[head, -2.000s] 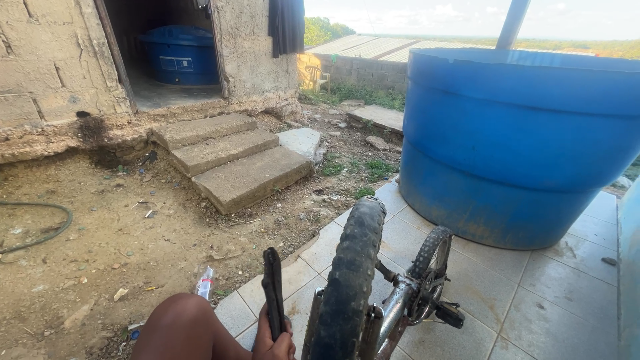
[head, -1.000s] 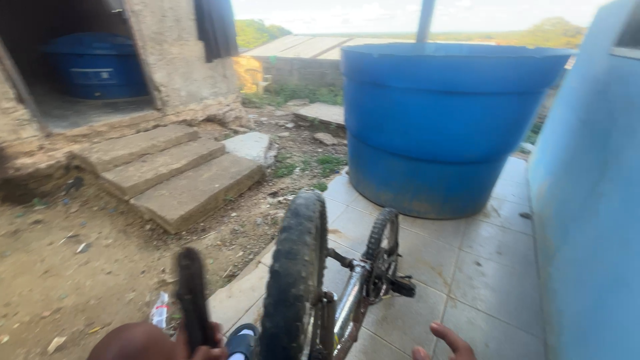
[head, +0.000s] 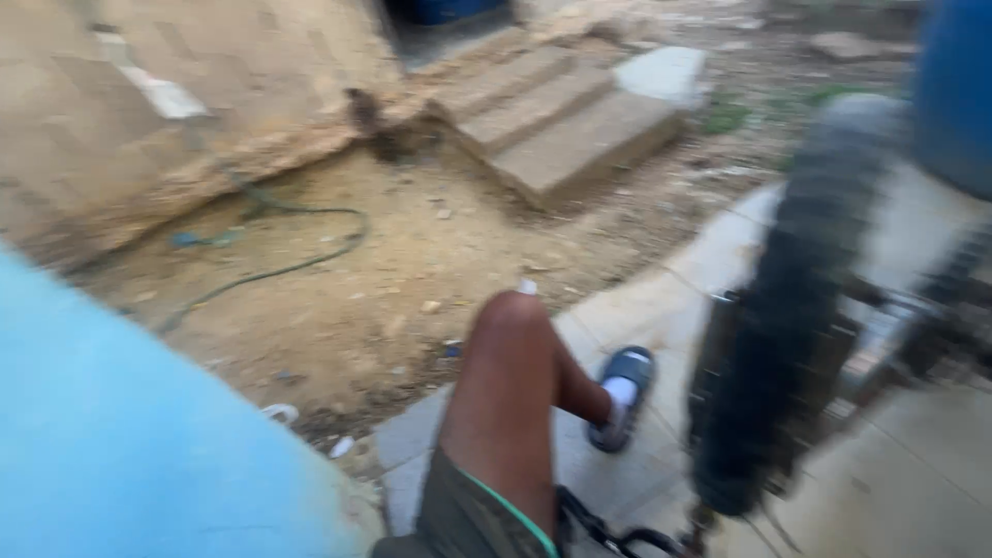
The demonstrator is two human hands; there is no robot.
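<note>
Neither my left hand nor my right hand shows in the head view now, so what they hold cannot be seen. A bicycle tyre (head: 798, 310) with thick tread stands to the right of my bare knee (head: 508, 333), blurred by motion. Beside it, at the right edge, are parts of the bicycle frame (head: 876, 349), also blurred. A dark curved part (head: 651, 539), whose kind I cannot tell, lies low near the wheel. My foot in a dark slide sandal (head: 632, 372) and white sock rests on the pale tiles (head: 666, 310).
Concrete steps (head: 573, 132) lead to a doorway in a rough wall (head: 232, 70). A green hose (head: 310, 260) curves over the dirt. A light blue wall (head: 139, 418) fills the lower left, and part of a large blue tank (head: 957, 101) shows at the upper right.
The view has swung left and down. My left hand with the dark elongated object, and my right hand, open over the tiles one second ago, are both out of view.
</note>
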